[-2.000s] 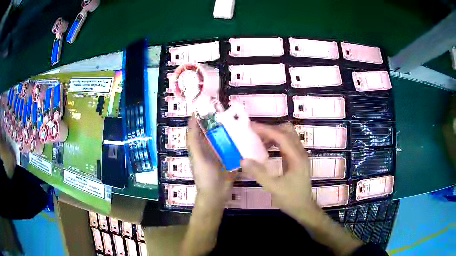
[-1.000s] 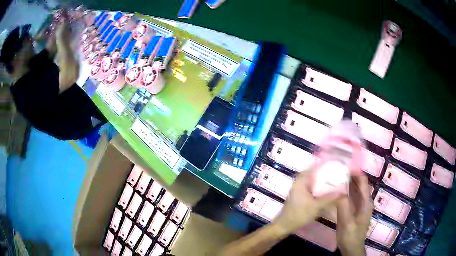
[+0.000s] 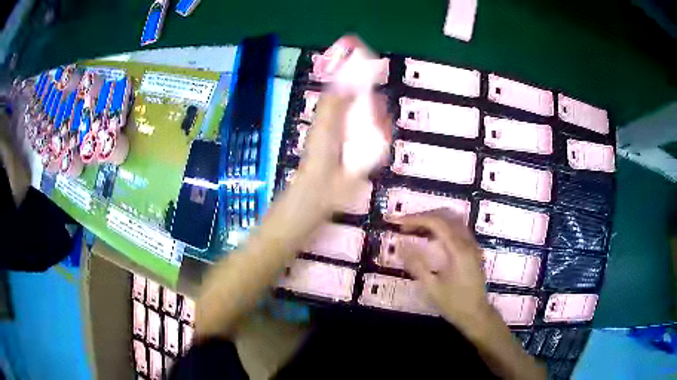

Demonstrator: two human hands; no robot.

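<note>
My left hand (image 3: pixel 332 152) is raised over the left part of the blister tray and holds a pink handheld fan unit (image 3: pixel 362 122), blurred, with its round head pointing up and away. My right hand (image 3: pixel 438 256) is apart from it, low over the middle of the tray, fingers spread and bent above a pale-pink handle cover. I see no grip on that cover. Rows of handle covers (image 3: pixel 515 183) lie in the black blister tray (image 3: pixel 583 223), which has some bare ribbed pockets at its right side.
A blue slotted rack (image 3: pixel 249 141) and a black smartphone (image 3: pixel 199 194) lie left of the tray. Open fans (image 3: pixel 110 104) sit grouped on the yellow-green mat (image 3: pixel 152 159). A carton (image 3: pixel 111 312) with more covers is below. Another person's dark sleeve (image 3: pixel 41 230) shows at left.
The view has swung back to the right. My hands have separated: the left has moved up and away with the fan unit, the right has let go and is over the tray.
</note>
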